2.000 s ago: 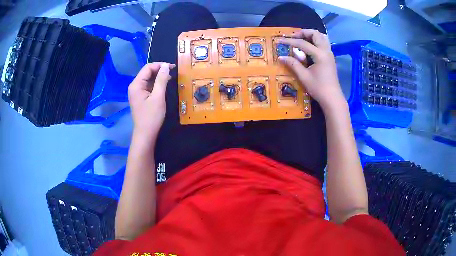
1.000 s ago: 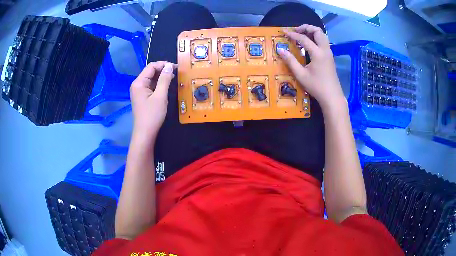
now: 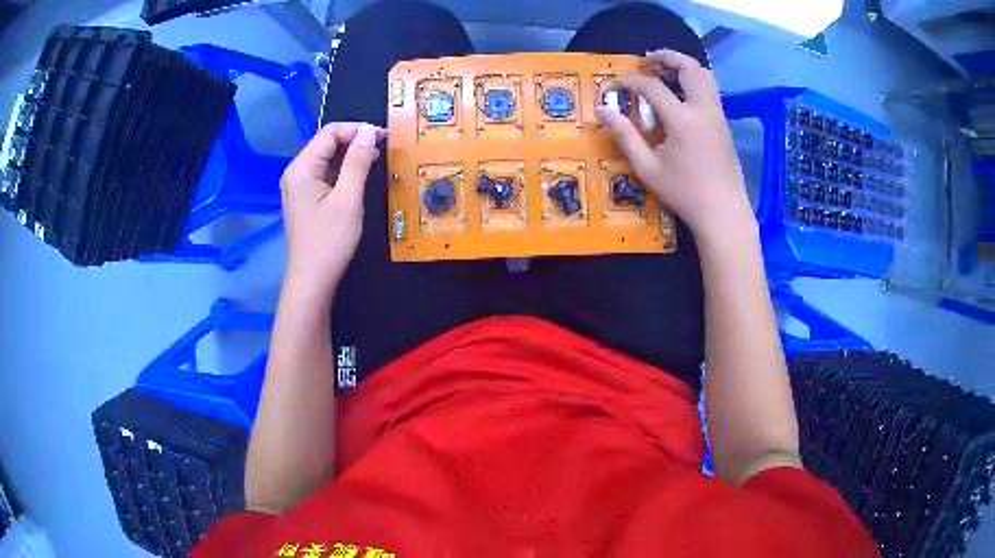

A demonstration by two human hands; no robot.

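The orange fixture (image 3: 520, 150) lies on the dark-trousered thighs, with two rows of square nests. In the far row, blue-grey lens holder undersides (image 3: 500, 105) sit in the nests. In the near row, black lens assemblies (image 3: 564, 196) sit, several with the barrel tilted. My left hand (image 3: 325, 196) pinches the fixture's left edge between thumb and finger. My right hand (image 3: 685, 142) is over the far right nest, thumb and fingertips around the lens part there. The fingers partly cover that part, so whether they grip it cannot be told.
Stacks of black component trays (image 3: 115, 147) stand at the left, lower left (image 3: 175, 469) and lower right (image 3: 900, 447). A blue stool (image 3: 764, 180) at the right holds a lens tray (image 3: 851, 174) with rows of small dark parts. White equipment (image 3: 764, 16) is beyond the knees.
The fixture has shifted slightly away from me. My right fingers have moved and curled over the far right nest. My left hand has moved up slightly and stays at the fixture's left edge.
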